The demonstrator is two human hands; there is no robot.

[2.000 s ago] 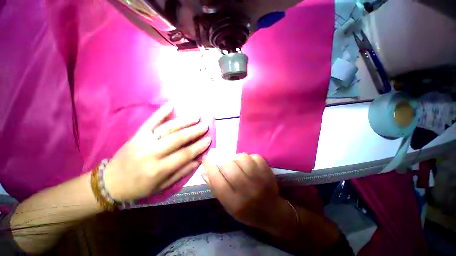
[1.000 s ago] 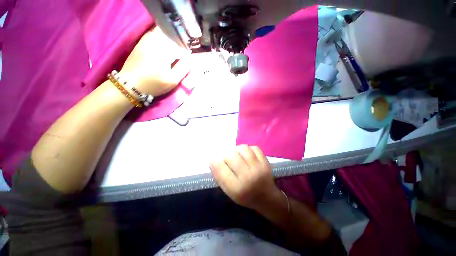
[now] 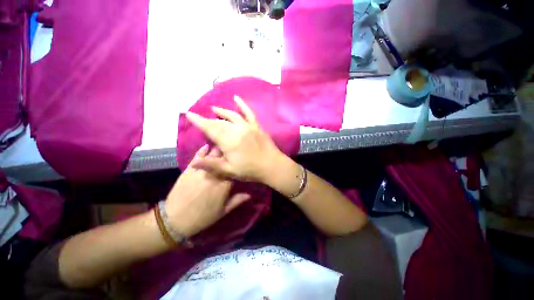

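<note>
A magenta fabric piece (image 3: 249, 94) with a rounded edge lies over the table's front edge and hangs towards my lap. My right hand (image 3: 243, 146) lies on it with fingers spread. My left hand (image 3: 202, 190) is just below at the table edge; its fingertips are partly hidden by my right hand, so its grip on the fabric cannot be told. A flat magenta strip (image 3: 316, 64) lies to the right, touching or overlapping the piece. The machine's small metal parts (image 3: 252, 6) show at the top edge in glare.
A large magenta panel (image 3: 91, 88) hangs over the table edge at left. At right are a pale blue tape roll (image 3: 408, 85), dark blue snips (image 3: 387, 47) and pale scraps (image 3: 362, 41). Dark magenta cloth (image 3: 442, 205) hangs below, beside a white box (image 3: 401, 234).
Both hands have come together at the table edge; the left moved down and right from beside the needle. The magenta piece moved from the machine to the edge. The view has shifted, showing more lap.
</note>
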